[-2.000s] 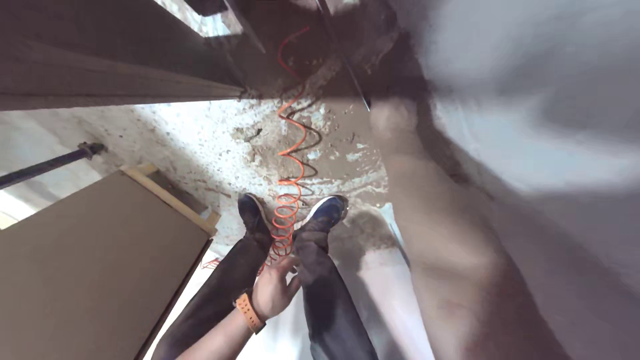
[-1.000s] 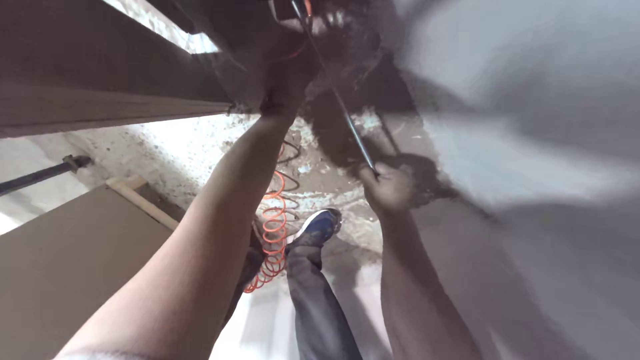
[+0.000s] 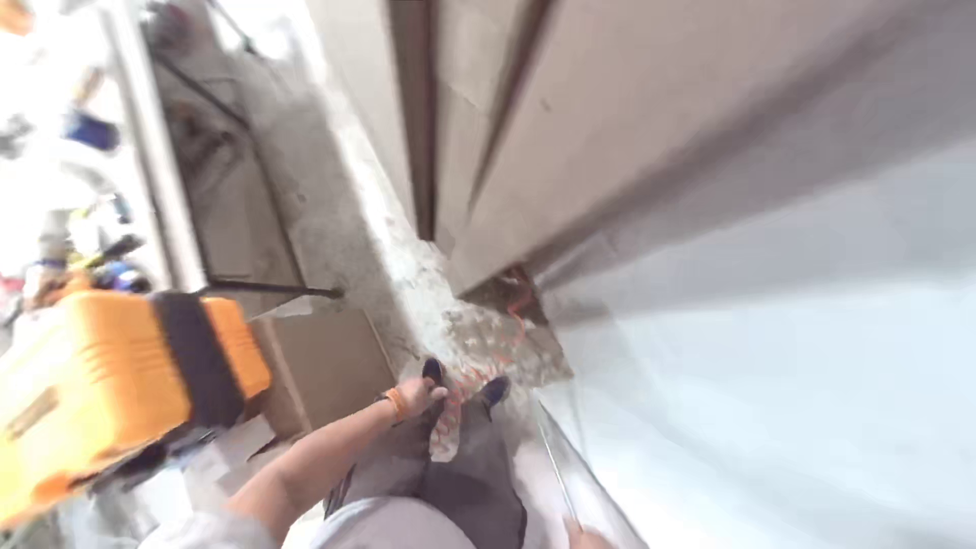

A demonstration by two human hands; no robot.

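Note:
My left hand (image 3: 418, 396), with an orange watch band at its wrist, is in front of my legs, just left of a coiled orange-red hose (image 3: 450, 419). Its fingers look curled, but blur hides whether anything is between them. At the bottom edge my right hand (image 3: 585, 537) is partly cut off, closed on the lower end of a thin metal rod (image 3: 558, 469). The rod slants up and to the left beside a pale wall. The hose runs over the rough floor between my dark shoes and up to a dark gap under a large panel.
A yellow-orange case (image 3: 130, 374) with a black band stands at left, beside a cardboard box (image 3: 328, 370). Large beige panels (image 3: 610, 99) rise ahead, and a pale wall (image 3: 801, 396) is at right. A dark bar (image 3: 267, 288) juts out above the box.
The view has swung widely. My left hand, stretched far forward a second ago, is back near my legs. My right hand and the rod are now low, near my body.

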